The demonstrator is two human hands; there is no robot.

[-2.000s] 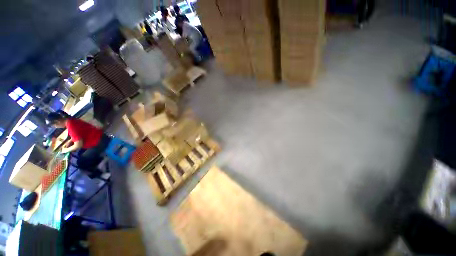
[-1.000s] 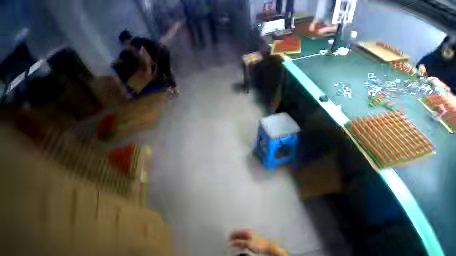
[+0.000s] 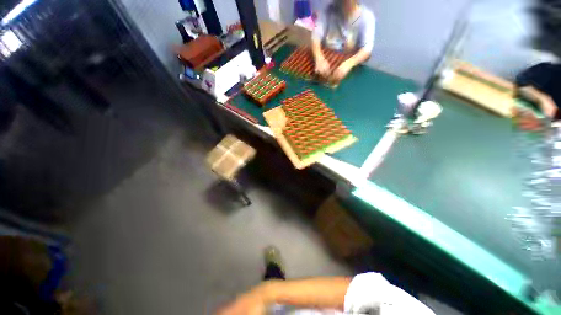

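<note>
My right hand (image 3: 243,304) is low at the bottom edge, blurred and partly cut off, with its bare forearm and white sleeve to the right; whether it holds anything cannot be told. My left hand is out of view. Ahead on the green bench, a tan cardboard sheet (image 3: 299,161) bears rows of green-and-red units (image 3: 314,126). Behind it to the left sits an orange fixture (image 3: 263,90) with green parts in it. The white benchtop machine (image 3: 229,75) stands at the bench's left end.
A stool with a tan top (image 3: 231,156) stands by the bench. A person (image 3: 344,31) works at units across it; another person's arm (image 3: 539,98) is at the right. White objects (image 3: 418,113) lie mid-bench. A foot (image 3: 272,258) shows on the grey floor. A cardboard box (image 3: 341,227) is under the bench.
The view has swung from the pallets and aisle to the bench and now shows the machine end closer. The blue stool has left view. My right forearm and sleeve show more fully at the bottom.
</note>
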